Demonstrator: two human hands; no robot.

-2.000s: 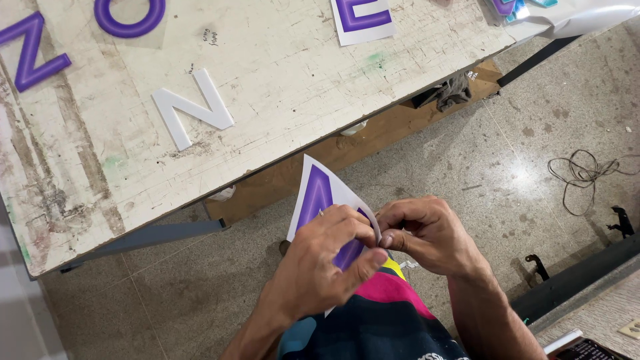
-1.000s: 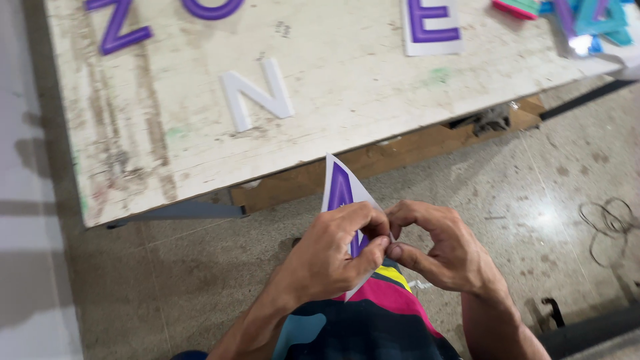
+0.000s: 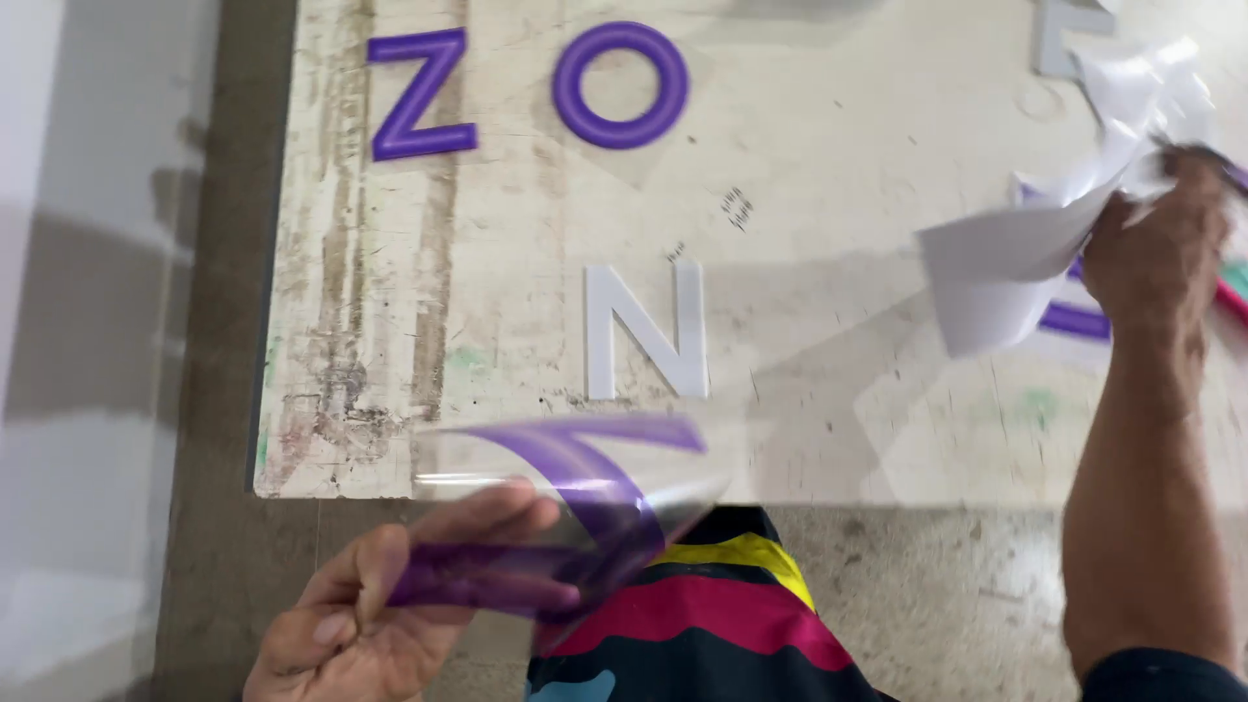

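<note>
My left hand [image 3: 390, 595] pinches a clear plastic film that carries a purple printed letter [image 3: 585, 478]; the film curls over my lap, close to the table's front edge. At the right, over the table, my right hand [image 3: 1155, 239] is blurred by motion beside a curled white sheet [image 3: 1004, 263]. A dark slim object lies at its fingers, too blurred to name. Whether the fingers grip the sheet is unclear. Just beyond the film, a plain white letter N [image 3: 645, 336] lies flat on the table. The purple letters Z [image 3: 421, 96] and O [image 3: 620, 86] lie farther back.
The worn white table [image 3: 829, 409] bears stains and small pen marks. Under the curled sheet, part of a purple printed letter [image 3: 1072, 320] shows. A grey-white letter piece [image 3: 1063, 39] and crumpled glossy film [image 3: 1150, 88] are at the back right. Pink and green pieces sit at the right edge.
Both hands were together at the purple-lettered sheet; now they are apart. The left holds clear film with the purple letter, and the right has moved far right over the table. The view has shifted.
</note>
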